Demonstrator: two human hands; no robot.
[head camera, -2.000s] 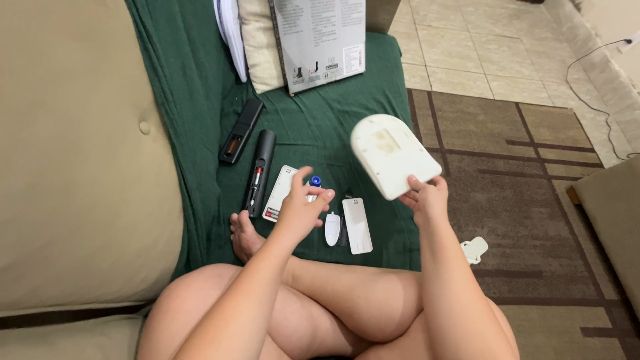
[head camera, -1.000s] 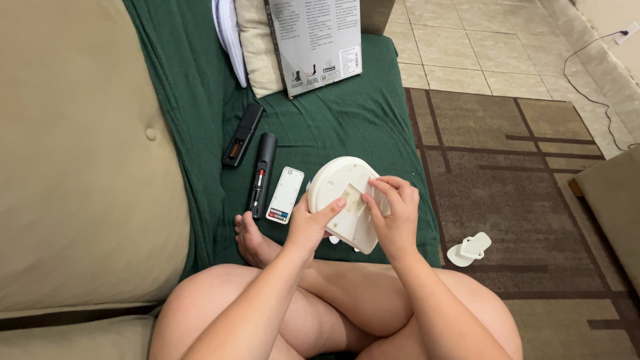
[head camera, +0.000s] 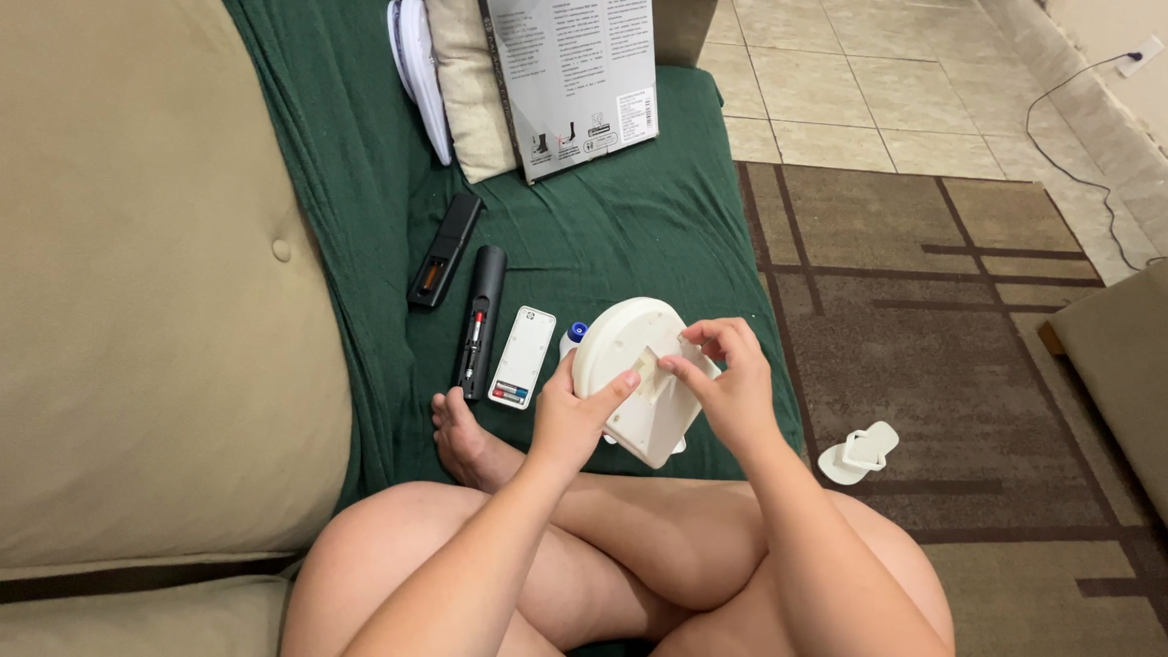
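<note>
A white plastic device (head camera: 630, 338) with one rounded end is tilted above my crossed legs. My left hand (head camera: 575, 411) grips its left edge, the thumb lying on its face. At the recess in the middle of that face, my right hand (head camera: 730, 374) has its thumb and fingertips; whether they pinch a small part cannot be told. Left of the device lie a white remote control (head camera: 523, 351) with batteries showing, a black remote control (head camera: 484, 301) with its battery bay uncovered, and another black remote (head camera: 447, 246). A blue-capped container (head camera: 576, 332) is partly hidden behind the device.
A printed box (head camera: 584, 82) leans at the back of the green cloth (head camera: 639, 219), beside a beige cushion (head camera: 470, 91) and a white item (head camera: 422, 82). My bare foot (head camera: 470, 443) is close to the remotes. White flip-flops (head camera: 860, 453) lie on the patterned rug (head camera: 922, 347).
The white device was held up at the right by my right hand alone; it has come left and lower, into both hands. My left hand has left the small items and taken hold of its edge.
</note>
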